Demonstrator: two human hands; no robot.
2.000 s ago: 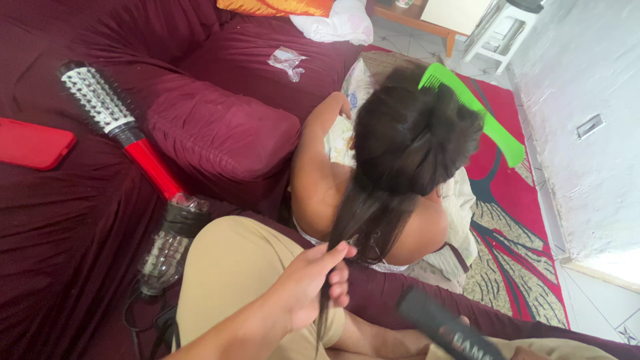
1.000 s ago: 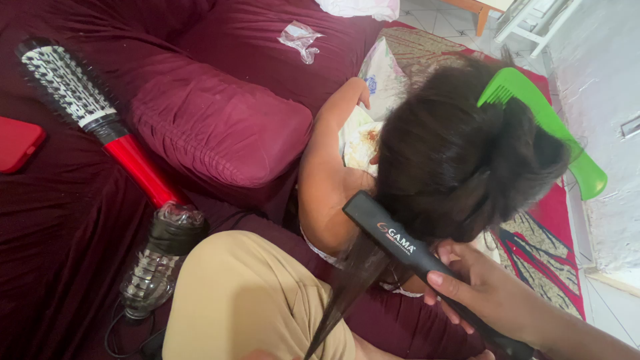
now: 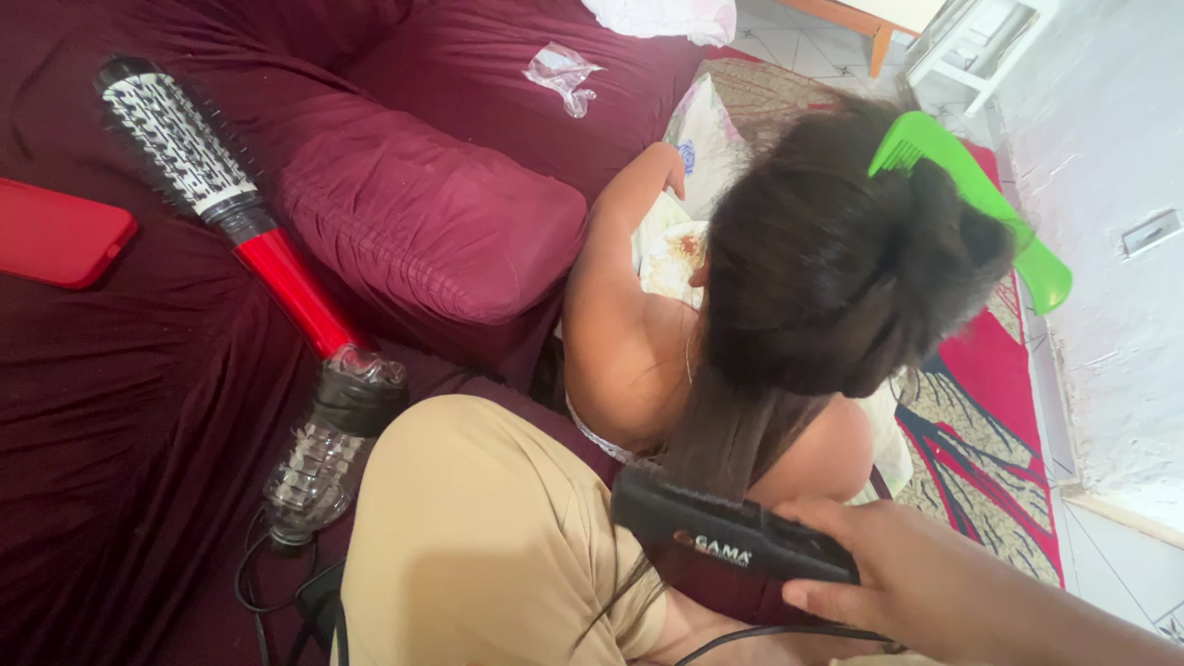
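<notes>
My right hand (image 3: 888,564) grips a black Gama hair straightener (image 3: 731,536) from the right. Its plates are around a lock of dark hair (image 3: 712,435) below the nape of a seated person (image 3: 629,324), whose back is toward me. Thin hair ends come out beneath the straightener. A green comb (image 3: 980,203) is stuck in the gathered hair (image 3: 851,250) on top of the head. My left hand is outside the view.
On the maroon sofa cover lie a red-handled round hot-air brush (image 3: 291,291), a red phone case (image 3: 65,231) and a crumpled clear plastic wrapper (image 3: 562,79). A black cord (image 3: 250,573) runs at lower left. My knee (image 3: 481,518) is beside the person; a patterned rug (image 3: 980,462) and wall (image 3: 1119,351) are right.
The left hand that held the lock two seconds ago is out of view. The straightener has moved down along the hair since one second ago, and the lock now passes through it.
</notes>
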